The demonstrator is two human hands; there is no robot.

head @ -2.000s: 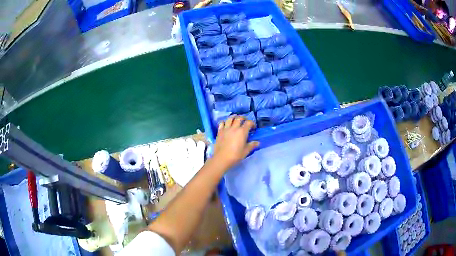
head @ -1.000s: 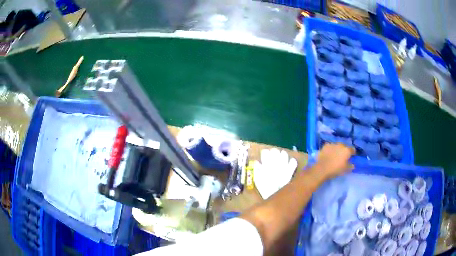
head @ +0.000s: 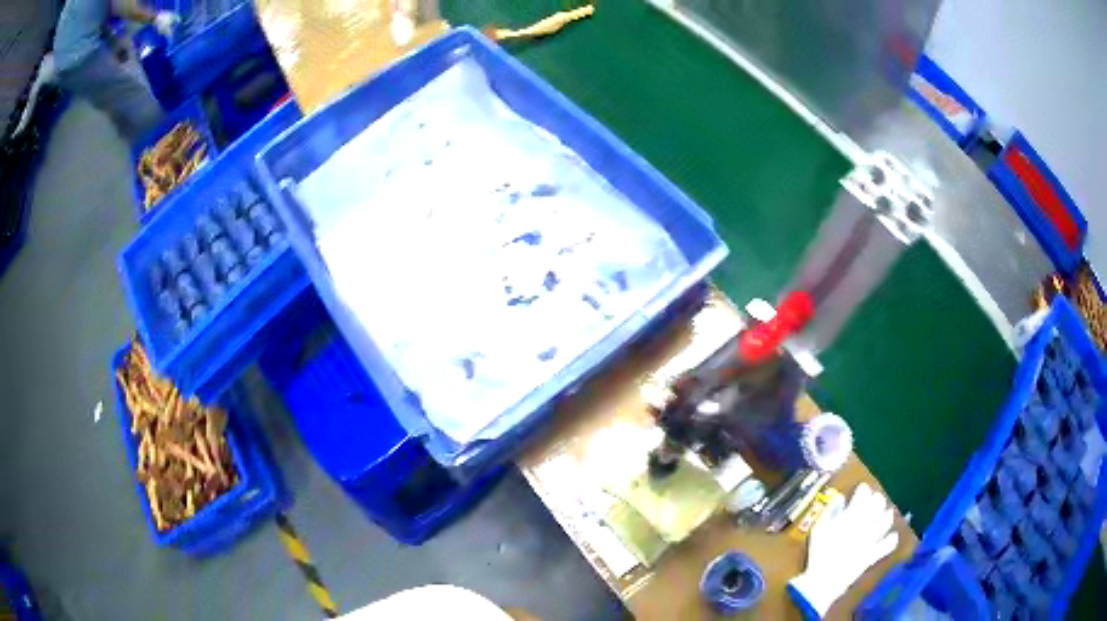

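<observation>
Neither hand is in view; only a white sleeve (head: pixel 425 604) shows at the bottom edge. The lined blue crate (head: pixel 322 261) lies large in the upper middle, its pale liner holding only dark bits. The hand press with its red handle (head: pixel 777 328) and grey post (head: pixel 850 261) stands right of it, blurred. Cream-yellow pads (head: pixel 668 510) lie under the press. A white ruffled ring (head: pixel 827 442) shows beside the press. A round blue part with a dark opening (head: pixel 732 582) sits on the bench near the bottom edge.
A white glove (head: pixel 844 546) lies beside wrenches (head: pixel 795 500) and a yellow item (head: pixel 816 514). A crate of blue bodies (head: pixel 1032 485) stands right. Crates of tan sticks (head: pixel 176 449) and blue bodies (head: pixel 219 261) stand left. A person (head: pixel 97 61) is upper left. Green belt (head: pixel 680 134) runs behind.
The view has swung left. The hand on the crate rim has gone out of the picture. The lined crate is now central, and the crate of white rings is out of view.
</observation>
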